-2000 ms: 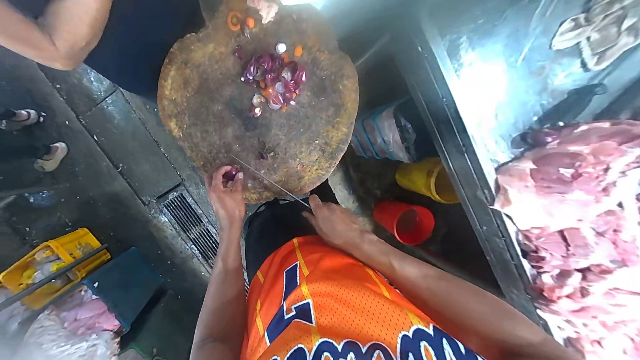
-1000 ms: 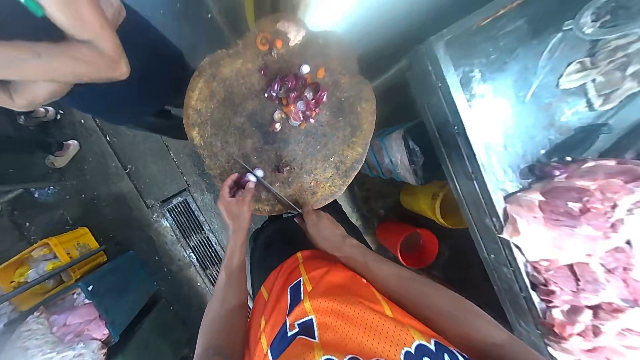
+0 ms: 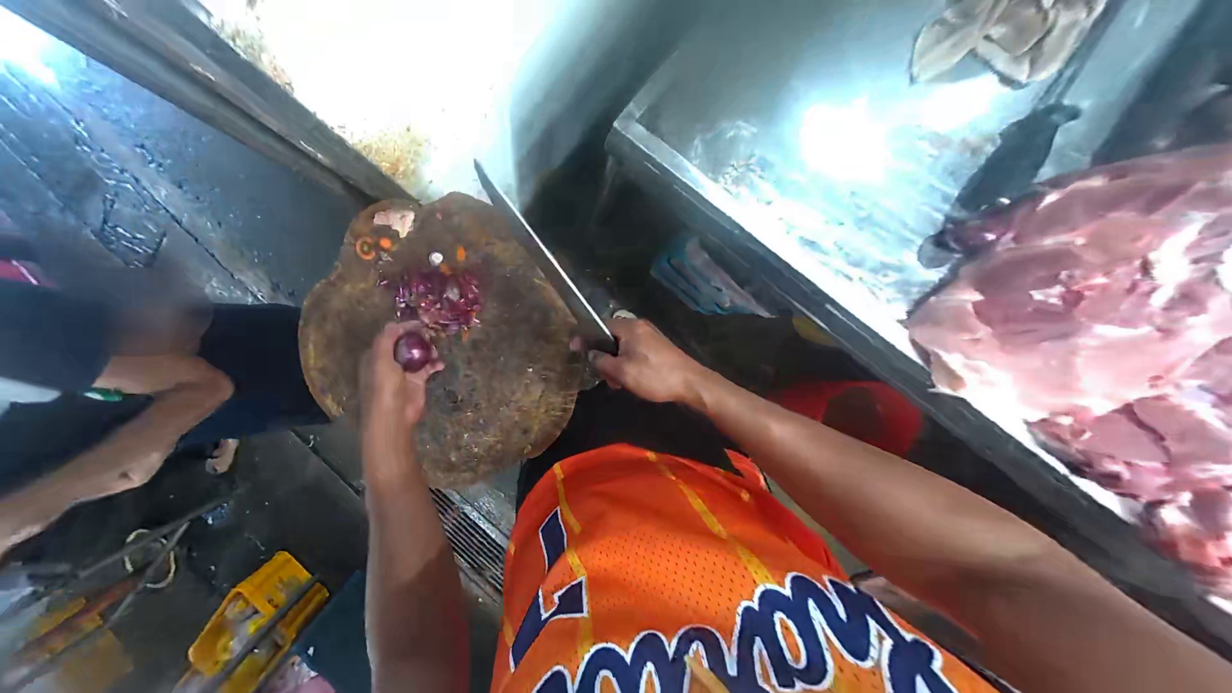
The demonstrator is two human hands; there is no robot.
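Note:
My left hand holds a red onion over the left part of a round, worn wooden chopping block. Gripped in my right hand is the dark handle of a long knife, at the block's right edge; its blade points up and away to the left. Just beyond the onion lies a pile of cut red onion on the block. Orange carrot pieces and a pale scrap lie near the block's far left edge.
To the right, a metal table bears large pieces of raw meat. A red bucket stands below its edge. Another person's arm is at the left. A yellow crate sits on the floor at lower left.
The knife, earlier low across the block's near edge beside my left hand, is now raised at its right side. My left hand is now beside the onion pile. The view has shifted strongly.

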